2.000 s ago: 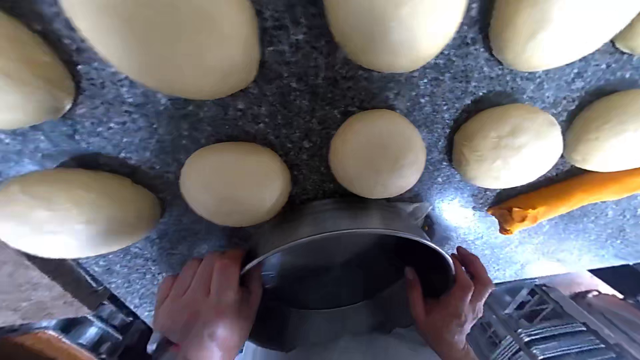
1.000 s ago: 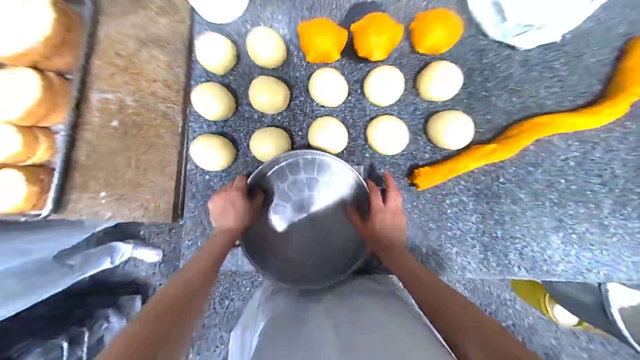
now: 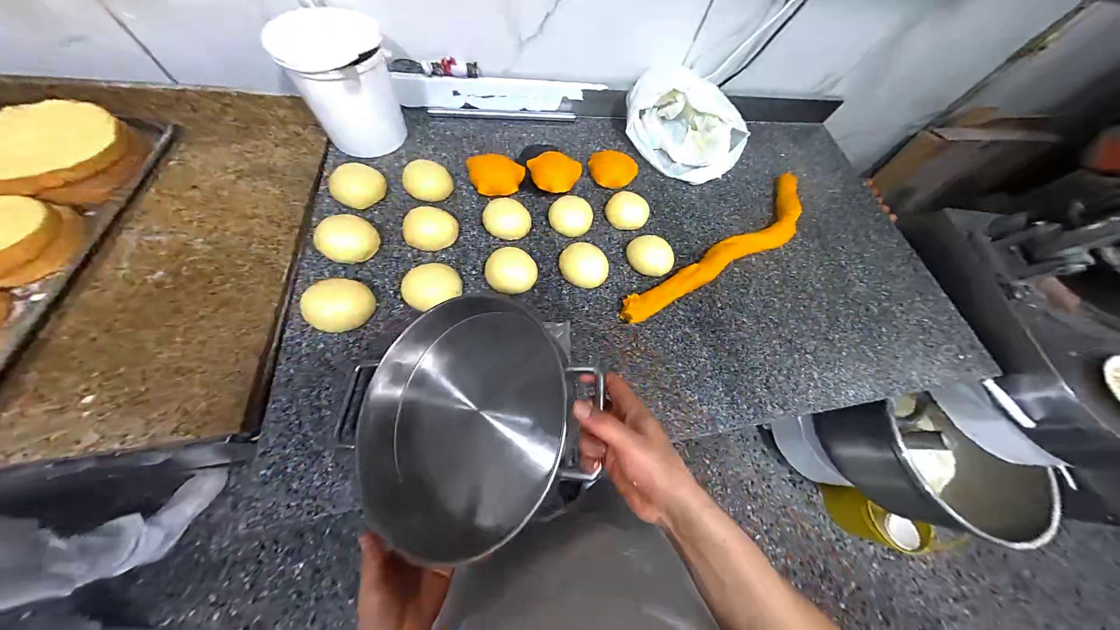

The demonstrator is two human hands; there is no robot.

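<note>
A round stainless steel pot [image 3: 464, 429] is tilted at the front edge of the speckled counter, its inside facing me. My right hand [image 3: 630, 446] grips its right side handle. My left hand [image 3: 398, 586] is at the pot's lower left rim, its fingers partly hidden under the pot. The other handle stands free at the left. Just beyond the pot lie rows of pale dough balls [image 3: 510, 269], with orange dough pieces [image 3: 555, 171] behind them. To the right, a long orange dough rope [image 3: 709, 262] lies on the counter.
A white bucket [image 3: 350, 96] and a plastic bag [image 3: 687, 127] stand by the tiled wall. At the left, a tray [image 3: 131, 192] of round cakes sits on a brown surface [image 3: 166, 324]. A large metal bowl [image 3: 980, 472] is below the counter at the lower right.
The pot has turned and tilted, with its inside now toward me. My right hand has gone from its rim to a side handle; my left hand is now lower on it. The view has widened.
</note>
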